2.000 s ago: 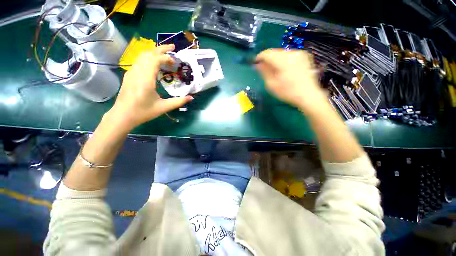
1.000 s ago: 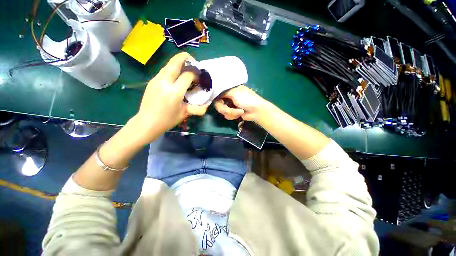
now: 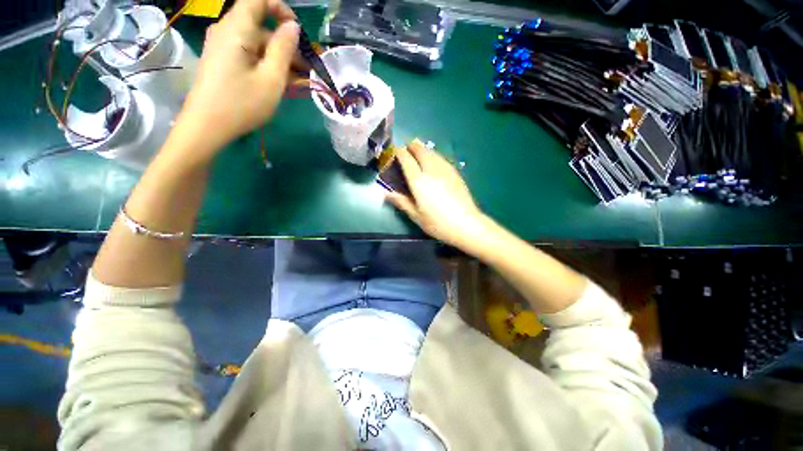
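Observation:
A white housing [image 3: 352,132] stands on the green mat in front of me, its open end up and tilted toward me, with a dark round part and wires inside. My left hand [image 3: 242,75] is above and left of it, its fingers on a dark, narrow strip [image 3: 319,63] that reaches into the open end. I cannot tell if the strip is a cable or a tool. Reddish wires show beside it. My right hand [image 3: 433,194] holds a small dark display module [image 3: 393,178] by the housing's lower right side, its orange-brown tail at the side window.
More white housings [image 3: 145,97] with loose wires stand at left. A pile of screens with black cables [image 3: 651,145] and blue ends [image 3: 518,60] lies at right. A shiny clear bag [image 3: 387,28] is at the back. A yellow sheet [image 3: 204,7] shows at the back left.
The housing has turned from lying in my left hand to standing on the mat. My left hand has left it and moved up and left. The display has moved up and left to the housing's side.

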